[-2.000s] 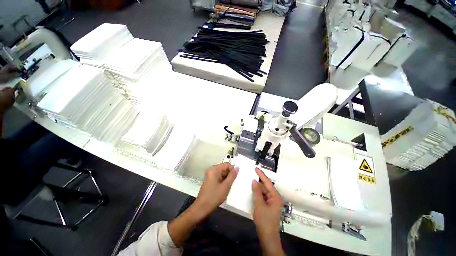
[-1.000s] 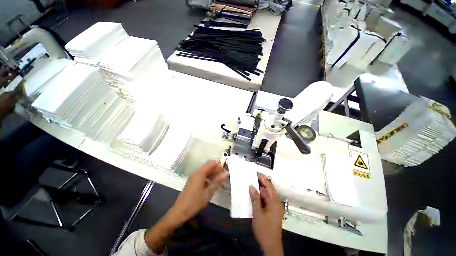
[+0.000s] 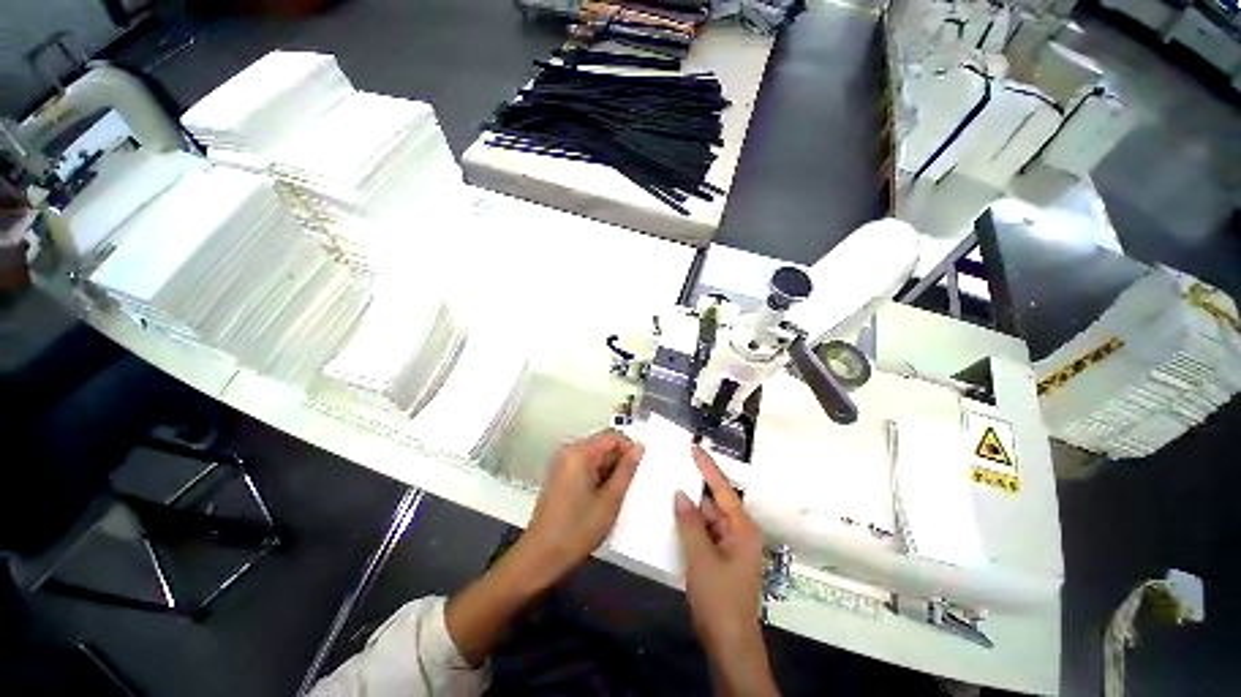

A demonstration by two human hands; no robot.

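Observation:
A flat white piece (image 3: 656, 493) lies at the front of the sewing machine (image 3: 746, 357), its far edge at the dark metal working area (image 3: 675, 387). My left hand (image 3: 583, 501) grips its left edge between thumb and fingers near the machine's front fittings. My right hand (image 3: 721, 534) is on its right edge, index finger stretched toward the presser area and thumb on the piece. The needle itself is too small to make out. A small pile of white pieces (image 3: 934, 490) lies on the machine's right, beside the yellow warning label (image 3: 995, 444).
White supply stacks (image 3: 204, 252) stand left of the machine. A dark lever (image 3: 825, 381) and black-topped knob (image 3: 788, 287) stick out from the machine head. Black strips (image 3: 613, 125) lie on a bench behind. Part of a person's arm (image 3: 14, 252) shows at the far left edge.
The white piece has moved forward from near the front edge to the machine's working area. My left hand has moved forward and right and now grips it. My right hand has shifted slightly forward.

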